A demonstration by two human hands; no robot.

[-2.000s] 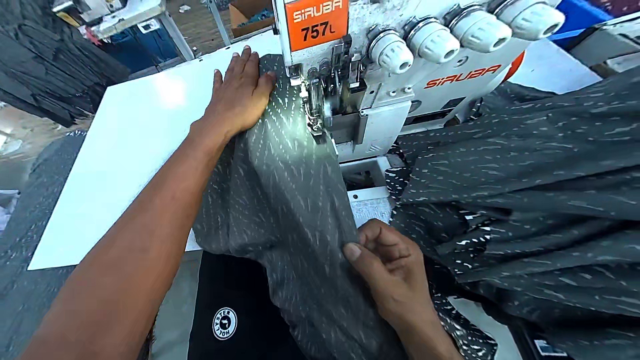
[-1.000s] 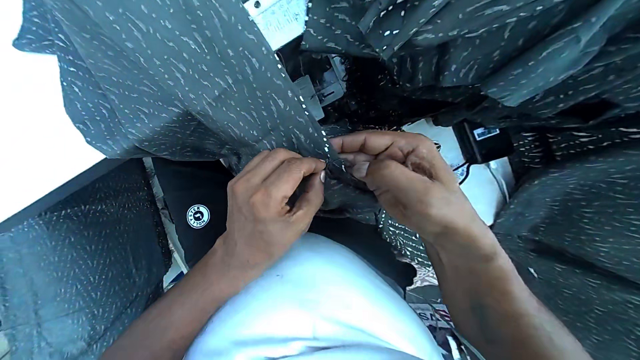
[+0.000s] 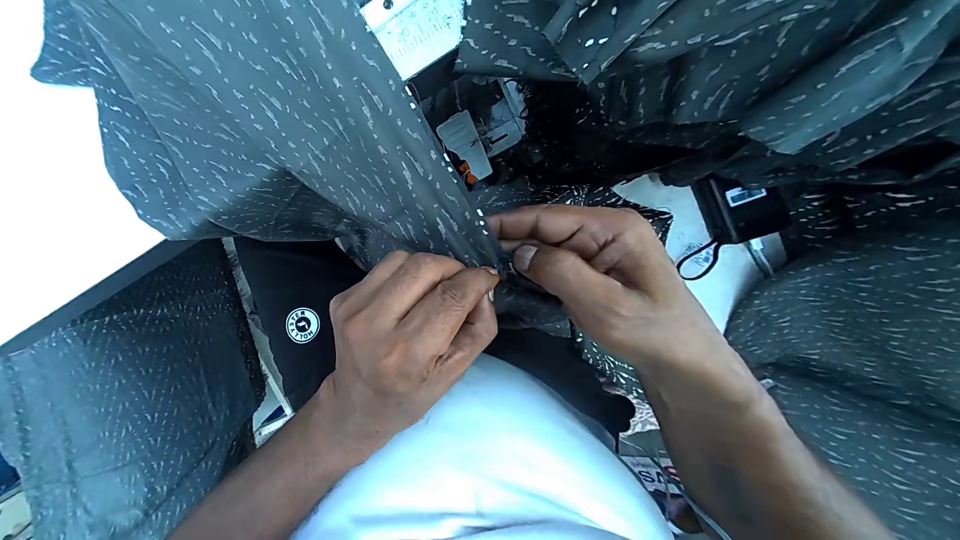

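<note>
A dark grey fabric piece with white dashes (image 3: 300, 112) runs from the top left down to my hands, just above my lap. My left hand (image 3: 420, 322) pinches its edge between thumb and forefinger. Close beside it on the right, my right hand (image 3: 592, 270) grips the same edge with thumb and fingers. A line of white marks runs along the edge above the fingertips. The cloth right between the two hands is partly hidden by the fingers.
More of the patterned fabric (image 3: 697, 67) is heaped at upper right, and some hangs at lower left (image 3: 135, 420). A white table (image 3: 60, 195) lies at left. Metal machine parts (image 3: 472, 139) show beyond the cloth edge. A black box with a cord (image 3: 742, 210) is at right.
Two seconds ago my left hand lay flat on the cloth beside the overlock machine's needle area; it has since come down next to my right hand at the edge. The view has tilted down.
</note>
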